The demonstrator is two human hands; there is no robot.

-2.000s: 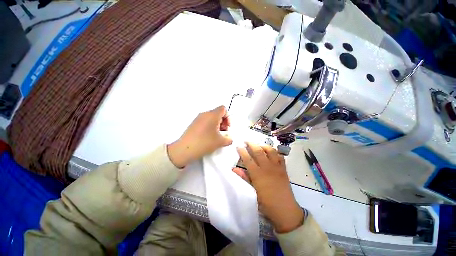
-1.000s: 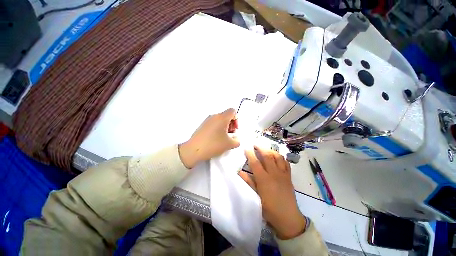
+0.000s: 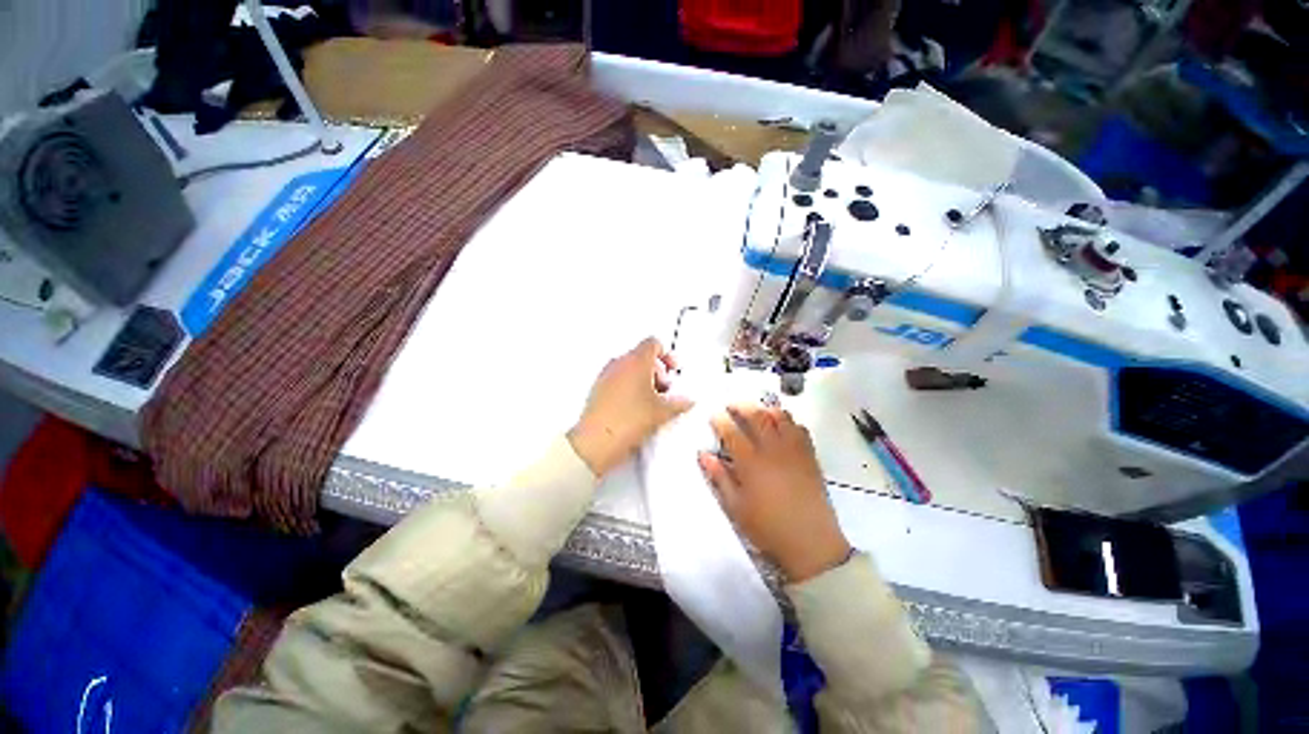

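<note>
A white cloth strip [image 3: 699, 552] runs from the needle area over the table's front edge to my lap. My left hand [image 3: 626, 409] pinches its left side just in front of the presser foot [image 3: 749, 349]. My right hand [image 3: 775, 480] lies on its right side with the fingertips near the needle. Bright lamp light washes out the cloth under the foot, so its edge there cannot be told. The white sewing machine head [image 3: 890, 258] stands beyond my hands.
A thick bundle of brown-red checked strips [image 3: 345, 301] lies at left. Pink and blue snips [image 3: 893, 456], a dark small tool [image 3: 945, 379] and a black phone [image 3: 1105, 554] lie at right. A blue crate [image 3: 122, 617] is at lower left. A second machine's grey part [image 3: 98, 194] is at far left.
The view has tilted up, showing more of the background and the dark tool. Both hands stay at the needle area on the white strip, with little change in their grip.
</note>
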